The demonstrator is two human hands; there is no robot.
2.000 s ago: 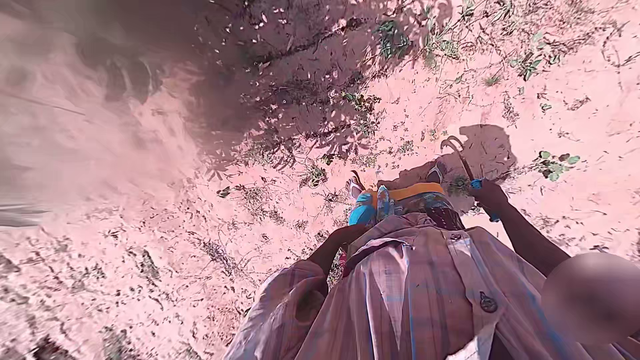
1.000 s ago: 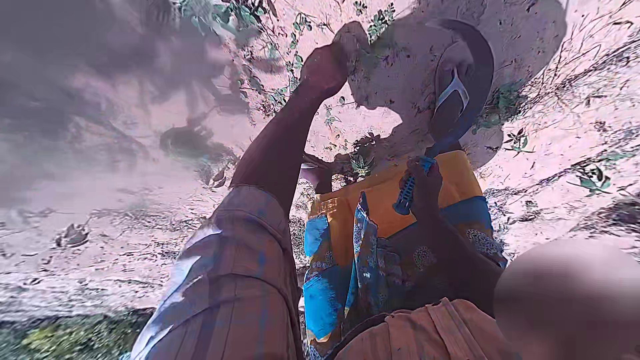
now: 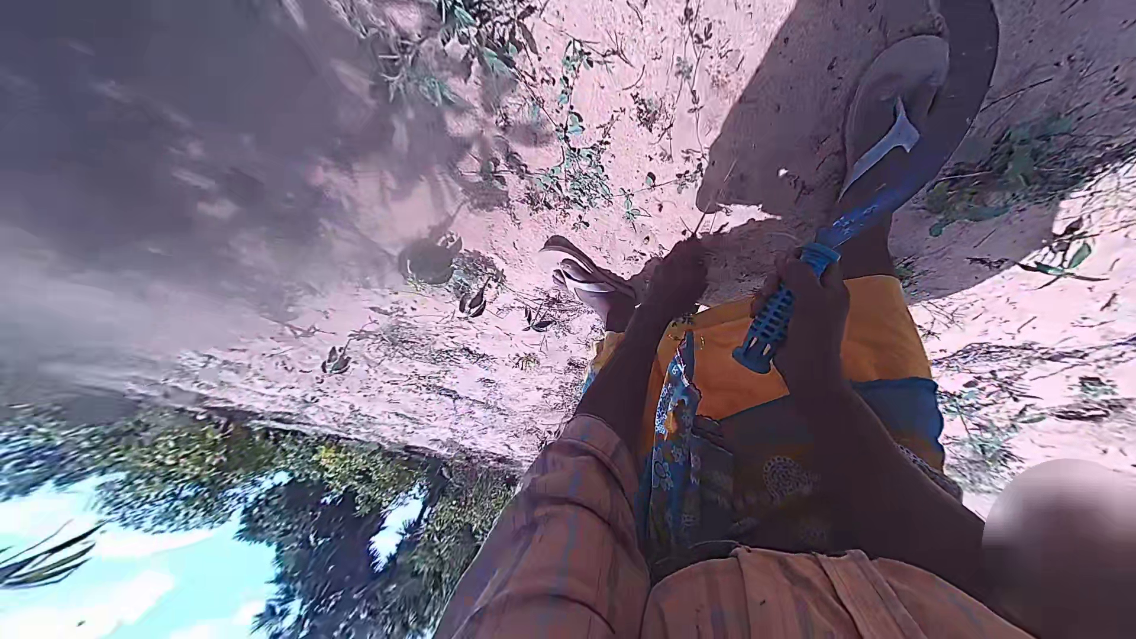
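A sickle point(image 3: 954, 115) with a broad curved metal blade and a ribbed blue plastic handle is gripped in my right hand point(image 3: 812, 319), above an orange and blue patterned cloth point(image 3: 719, 346) over my lap. The blade curves up over a sandalled foot point(image 3: 896, 115) at the upper right. To the left of the handle, my left hand point(image 3: 679, 275) reaches down close to the ground by my legs. It is dark and its fingers are hard to make out, so whether it holds anything does not show.
Sandy ground point(image 3: 497, 355) carries low green weeds point(image 3: 577, 169) and dry twigs. Another sandalled foot point(image 3: 590, 284) rests left of my left hand. Leafy trees point(image 3: 355, 497) stand at the lower left. A blurred dark area covers the upper left, and a pale blurred round shape sits at the lower right.
My left hand has come down from the upper middle toward my legs. My right hand still grips the sickle, which was held farther out to the side two seconds ago. The view has tilted.
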